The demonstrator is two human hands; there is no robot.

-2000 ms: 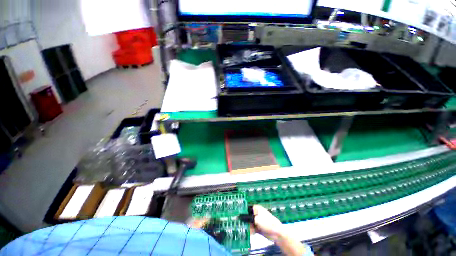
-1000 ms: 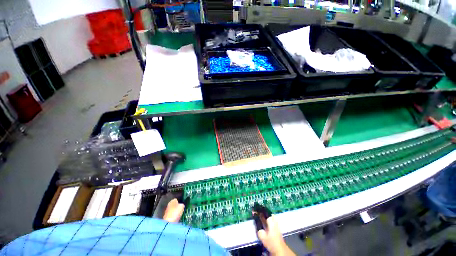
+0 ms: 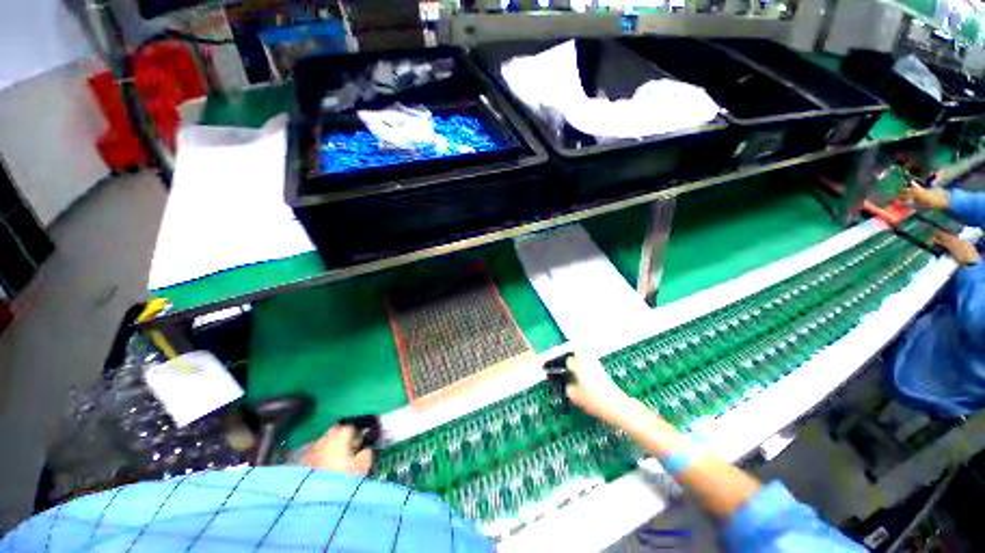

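Note:
Green PCB panels [image 3: 508,475] lie end to end in a long line on the conveyor. My right hand [image 3: 583,386], with black finger cots and a light blue wrist band, is over the far rail, beside the lower right corner of the component tray or label sheet [image 3: 459,329]. My left hand [image 3: 343,445], also with black on its fingertips, is at the left end of the panels, partly hidden by my sleeve. Blur and the black cots hide whether either hand holds anything. The black barcode scanner [image 3: 275,421] stands just left of my left hand.
Black parts bins [image 3: 432,211], one with blue parts, stand on the shelf above. White paper [image 3: 578,281] lies beside the sheet. A tag card [image 3: 194,386] hangs at the shelf corner above clear blister trays [image 3: 108,432]. Another person's arms [image 3: 956,205] reach in at far right.
The view has turned right. My right hand has moved from the panels' near side to the far rail. My left hand has moved to the far side of the left panel end.

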